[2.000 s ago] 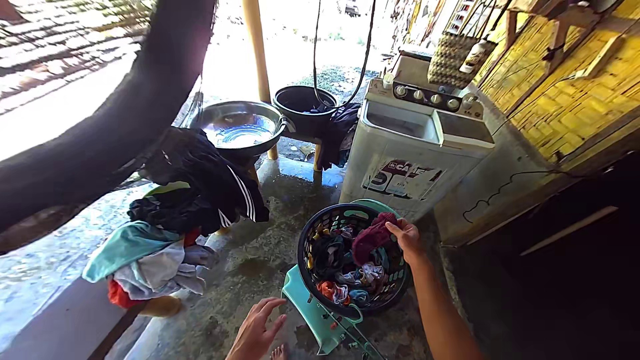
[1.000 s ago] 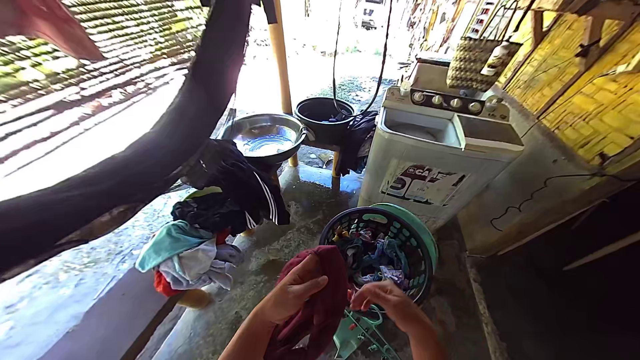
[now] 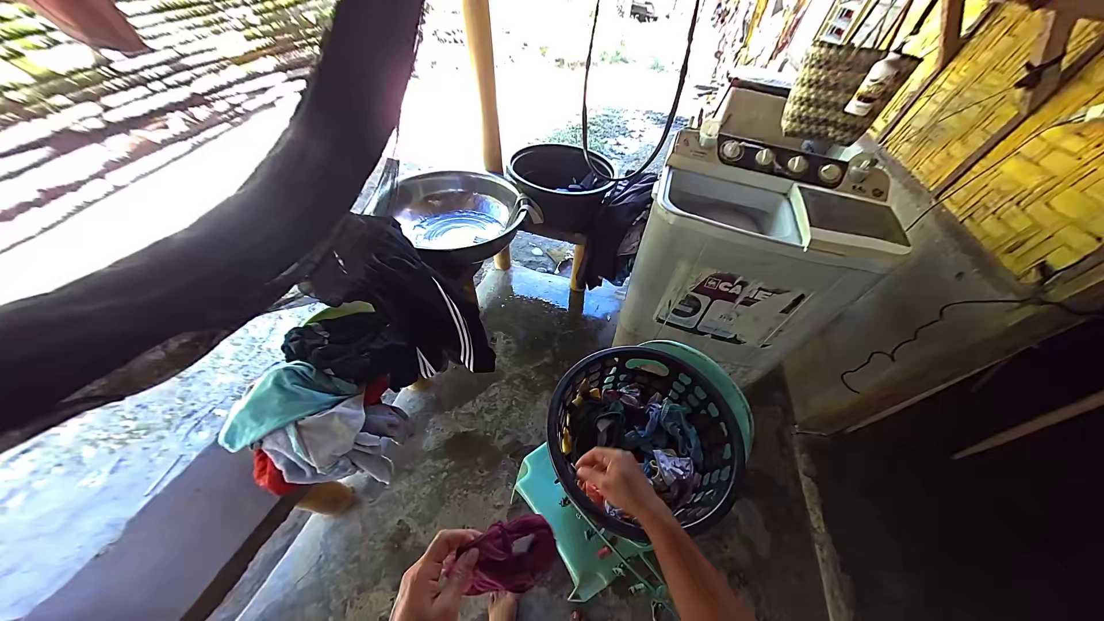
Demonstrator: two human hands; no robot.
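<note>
My left hand (image 3: 440, 573), at the bottom centre, grips a bunched maroon cloth garment (image 3: 511, 552) by its left side. My right hand (image 3: 614, 476) is over the near left part of a black plastic laundry basket (image 3: 733, 461) of mixed clothes (image 3: 673, 427); its fingers are curled, and whether they hold anything I cannot tell. Beneath the basket's near side is a teal plastic stool (image 3: 552, 509), with a green hanger rack with clips (image 3: 634, 561) beside it. A green basin (image 3: 742, 397) shows behind the basket's far rim.
A twin-tub washing machine (image 3: 733, 285) stands beyond the basket. A metal basin (image 3: 457, 216) and a black tub (image 3: 561, 185) sit on a bench at the back. Clothes (image 3: 310, 423) are piled on the left, dark ones (image 3: 397, 293) behind. A thick dark trunk (image 3: 216, 250) crosses the upper left.
The maroon garment was in my right hand over the basket, then held up before me; now my left hand has it lower down. My right hand has moved away from it, over the basket.
</note>
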